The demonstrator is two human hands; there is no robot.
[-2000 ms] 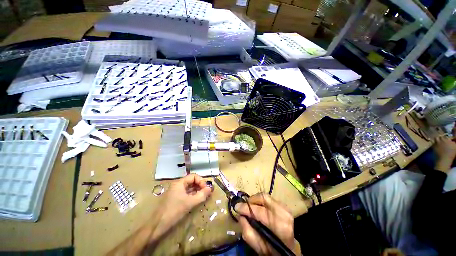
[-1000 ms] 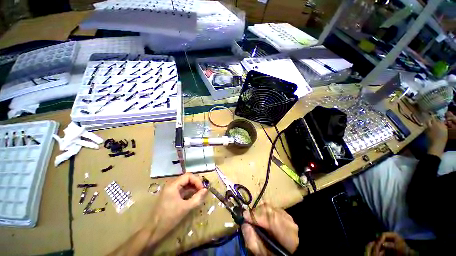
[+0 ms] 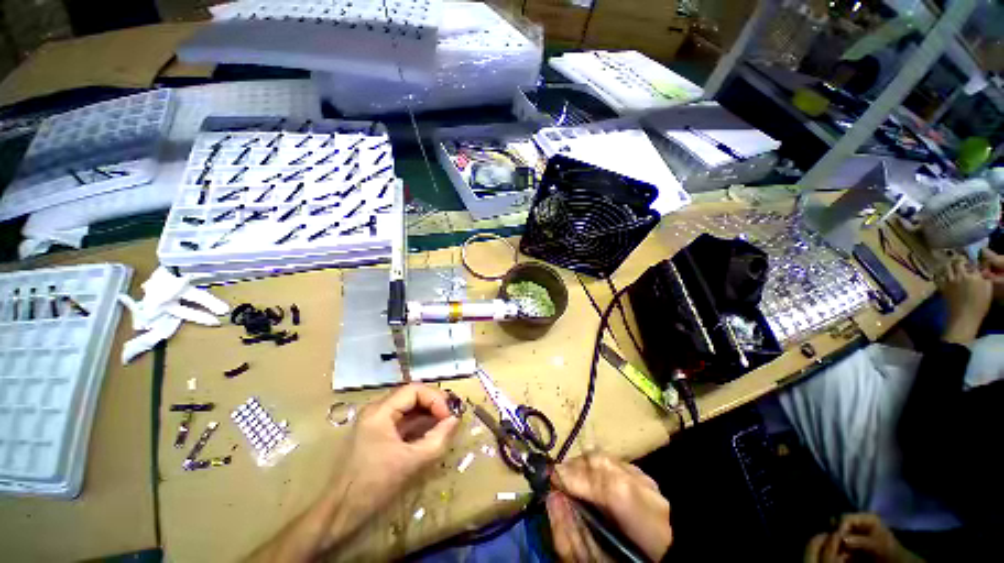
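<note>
My left hand (image 3: pixel 402 434) pinches a tiny dark assembly (image 3: pixel 454 404) between thumb and fingertips, in front of the flat metal fixture (image 3: pixel 440 354). My right hand (image 3: pixel 603 508) holds a black soldering iron (image 3: pixel 537 471) like a pen. Its tip points up and left, a little to the right of the small assembly, with a gap between them. Scissors (image 3: pixel 532 424) lie open just behind the iron. The exact shape of the assembly is too small to tell.
Black sleeves (image 3: pixel 259 320), a white glove (image 3: pixel 167 311), a grid sheet (image 3: pixel 262 430) and a thin ring (image 3: pixel 341 414) lie left. A round tub (image 3: pixel 536 295), black fan (image 3: pixel 587 218), yellow-green knife (image 3: pixel 635 377) and black station (image 3: pixel 696 319) stand right. Another person's hands (image 3: pixel 861 541) show lower right.
Since one second ago, the iron's tip has drawn back slightly to the right, away from the assembly. My left hand still holds the assembly in nearly the same place.
</note>
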